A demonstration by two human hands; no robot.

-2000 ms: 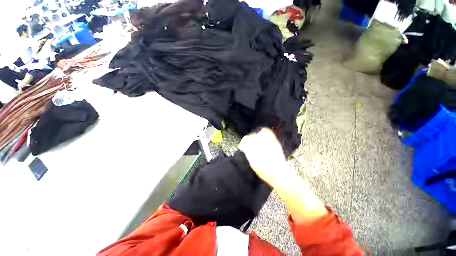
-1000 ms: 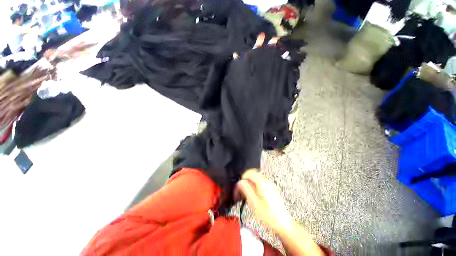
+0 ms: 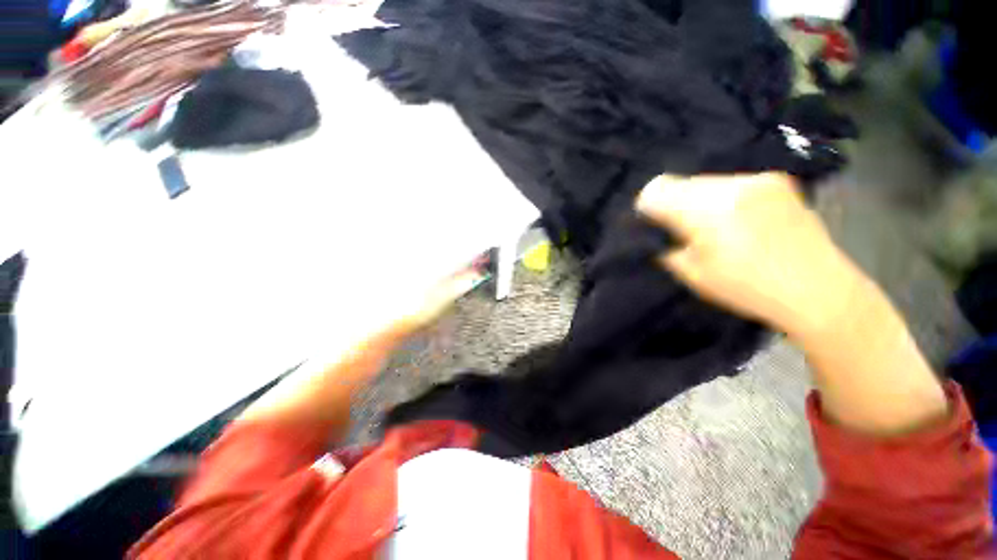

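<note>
My right hand (image 3: 738, 235) is closed on a black garment piece (image 3: 612, 339), which hangs from it beside the table corner, over the floor and across my lap. My left hand (image 3: 443, 295) is low at the table's right edge, small and blurred against the pale surface; whether it holds anything cannot be told. A short white strip (image 3: 505, 268) stands just past its fingertips. A large pile of black cloth (image 3: 612, 98) lies beyond the table corner, touching the held piece.
The white table (image 3: 273, 252) fills the left. On it lie a folded black cloth (image 3: 243, 107), a small dark phone-like rectangle (image 3: 173, 177) and brown strips (image 3: 164, 60) at the far end. A yellow thing (image 3: 537, 256) shows below the corner. Speckled floor (image 3: 700, 470) lies to the right.
The view has swung, so the table sits further right. My right hand has moved from near my body out and up with black cloth. My left hand has come to the table edge.
</note>
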